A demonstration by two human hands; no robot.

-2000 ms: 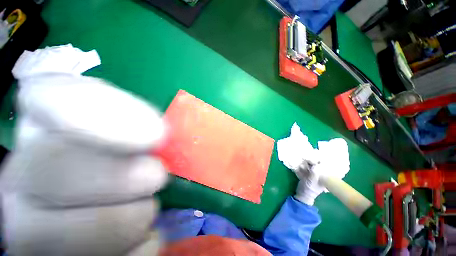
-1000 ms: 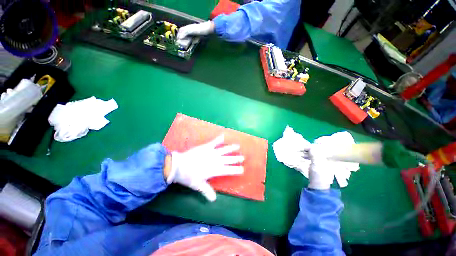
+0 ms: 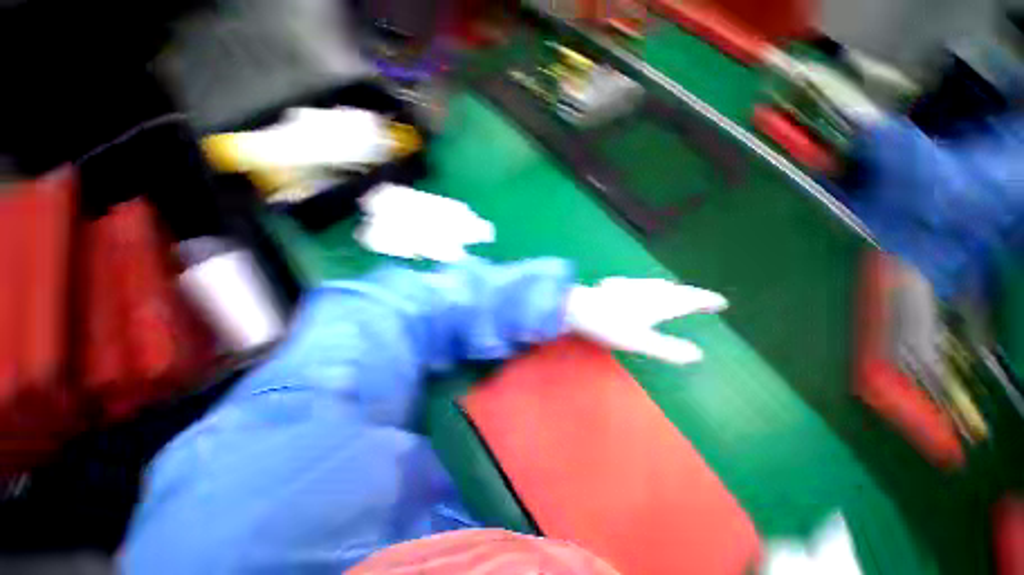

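Observation:
My left hand, in a white glove and blurred, is open and empty, its fingers spread over the far edge of the red foam pad. The pad lies on the green bench with nothing on it. A white wipe lies beyond my left forearm. Another white piece, cut off by the bottom edge, looks like a wipe. My right hand and the glue cartridge are out of the picture.
Small black tray with white and yellow things at upper left; red pads in a black bin at far left. Circuit board assembly on a red pad on the dark green belt. Another person's blue sleeve at upper right.
The view has swung left and blurred. My left hand has moved from the pad's middle to its far edge. My right hand and the cartridge have left the picture.

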